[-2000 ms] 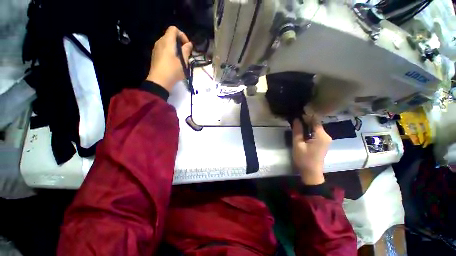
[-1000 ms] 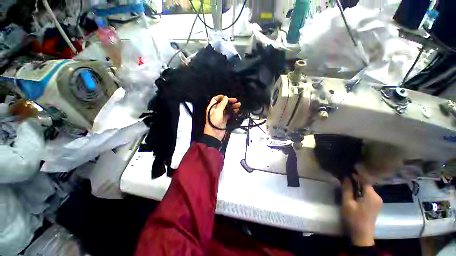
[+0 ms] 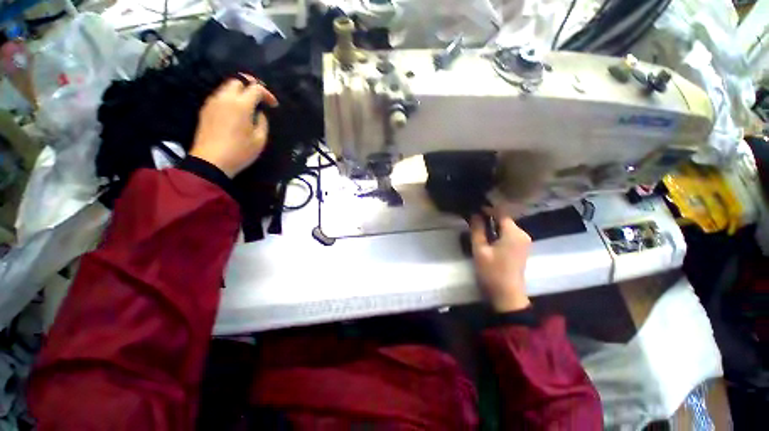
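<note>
My left hand (image 3: 232, 126) is on the black garment pile (image 3: 160, 118), left of the needle. Its fingers are curled against the dark fabric; whether they grip a piece is unclear. My right hand (image 3: 503, 263) is closed on small dark thread snips (image 3: 492, 226) at the front of the bed. A black piece (image 3: 459, 178) lies under the machine arm, just beyond my right hand. A short bit of black fabric (image 3: 386, 197) shows at the presser foot. Thin black cord loops (image 3: 297, 194) lie at the pile's edge.
The cream sewing machine head (image 3: 523, 105) spans the centre and right. A flat black piece (image 3: 552, 223) and the parts tray (image 3: 634, 238) lie on the bed's right. A yellow packet (image 3: 704, 200) and hanging white fabric (image 3: 666, 337) are farther right. Plastic bags lie left.
My left hand has moved left and farther onto the pile, away from the needle. The black strip no longer hangs forward from the presser foot. My right hand still holds the snips. The camera view has shifted.
</note>
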